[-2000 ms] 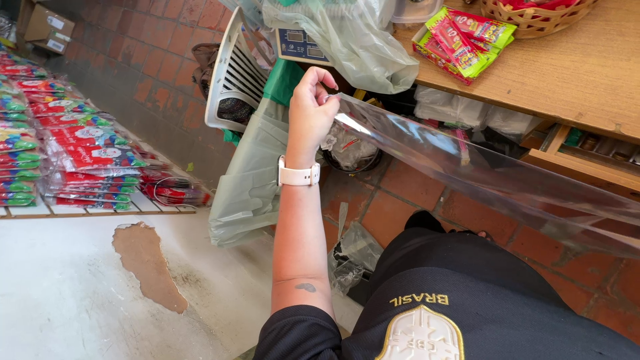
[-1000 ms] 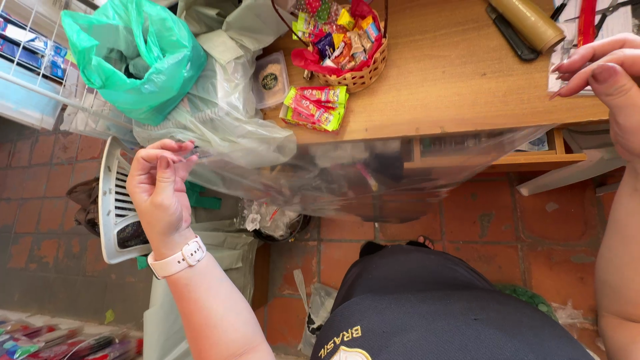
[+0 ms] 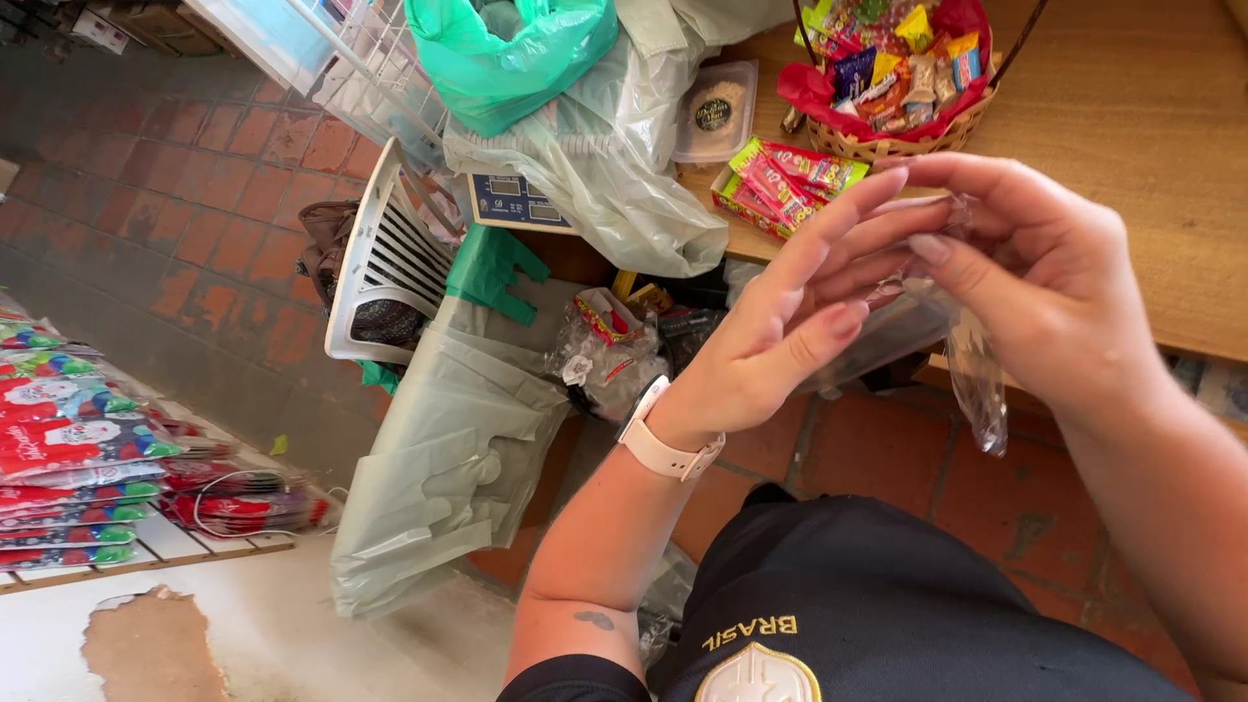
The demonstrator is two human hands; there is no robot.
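Note:
A crumpled sheet of clear plastic film (image 3: 978, 385) is bunched between my hands, and its loose end hangs below them in front of the desk. My left hand (image 3: 790, 322), with a pale watch at the wrist, has its fingers curved around part of the film. Facing it, my right hand (image 3: 1033, 283) pinches the film near its thumb and fingertips. Just behind my fingers, a box of red and green candy packets (image 3: 780, 185) lies on the wooden desk (image 3: 1160, 166).
A wicker basket (image 3: 877, 146) of wrapped sweets and a lidded plastic tub (image 3: 717, 112) stand on the desk. A white plastic chair (image 3: 385, 263), a digital scale (image 3: 517, 202) and pale plastic bags (image 3: 439, 458) are at the left. A bin (image 3: 609, 375) of crumpled plastic stands below.
My hands were far apart with the film stretched out between them; now they are close together and the film is gathered. The view has shifted.

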